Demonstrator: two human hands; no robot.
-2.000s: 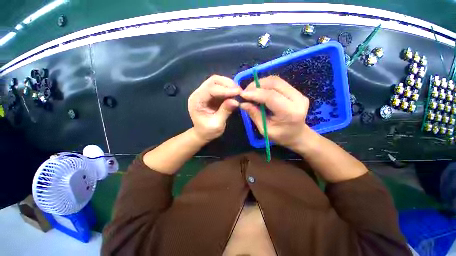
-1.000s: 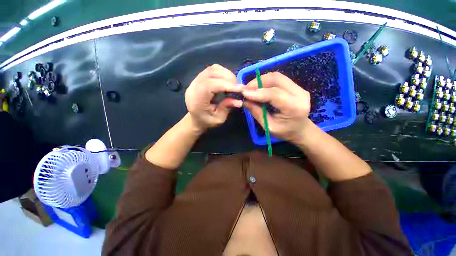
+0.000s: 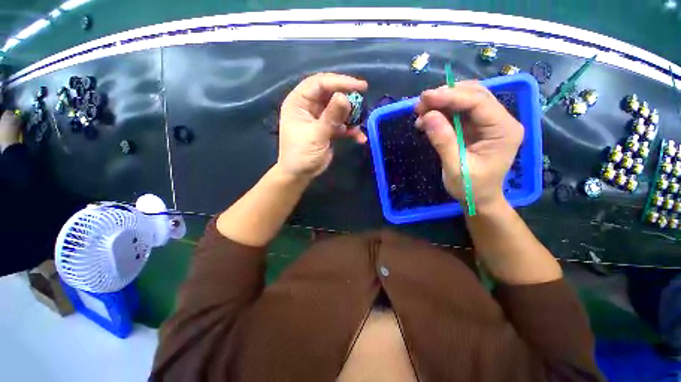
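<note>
My left hand [image 3: 310,123] holds a round circuit board [image 3: 355,107], greenish with a dark rim, between thumb and fingers, left of the tray. My right hand [image 3: 478,134] holds a thin green strip [image 3: 464,168] that runs upright across the palm. Its thumb and forefinger are close together over the tray; whether a small part is between them cannot be told. The blue plastic tray [image 3: 427,215] lies under my right hand, with many small black parts [image 3: 411,160] in it.
Metal-topped components [image 3: 626,154] stand at right beside a PCB panel [image 3: 664,183]. Loose green strips [image 3: 571,82] lie behind the tray. Black housings [image 3: 183,134] lie at left, with a cluster [image 3: 84,104] farther left. A white fan [image 3: 104,250] stands front left. Another person's hand [image 3: 10,128] shows at the left edge.
My hands have moved apart. My right hand has moved right over the tray with the green strip. My left hand has tilted up, and the round board in it now shows.
</note>
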